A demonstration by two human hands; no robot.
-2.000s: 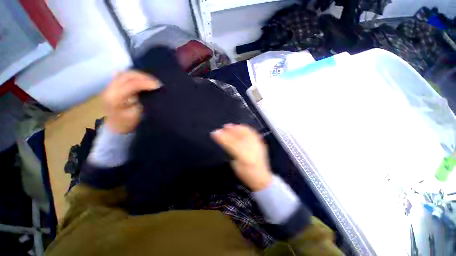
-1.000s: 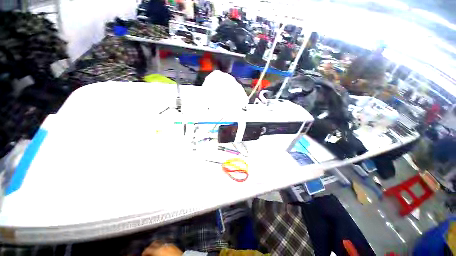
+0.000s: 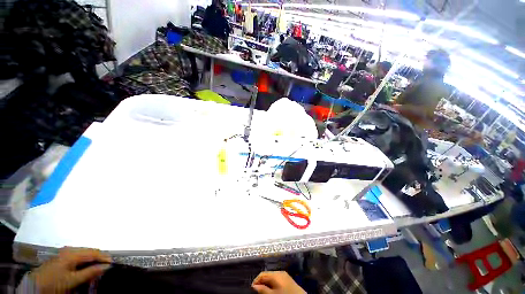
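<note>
Black fabric [image 3: 184,278] lies below the front edge of the white sewing table [image 3: 144,201], cut off by the bottom of the picture. My left hand [image 3: 72,270] is at the lower left with its thumb and fingers closed on the fabric's edge. My right hand [image 3: 279,282] is at the bottom centre, partly cut off, beside the black fabric; its grip is hidden. The white sewing machine [image 3: 339,163] stands at the right of the table. Scissors with orange and red loops [image 3: 296,213] lie in front of it.
A measuring strip [image 3: 259,251] runs along the table's front edge, and blue tape [image 3: 62,172] marks its left side. Plaid fabric [image 3: 337,275] hangs by my right hand. Dark garment heaps [image 3: 52,46] are at the left. A person [image 3: 429,86] is at the upper right. A red stool [image 3: 486,264] stands lower right.
The view has swung from the fabric on my lap to the table and machine. Both hands now show at the bottom edge, and my left hand has come back into view since one second ago.
</note>
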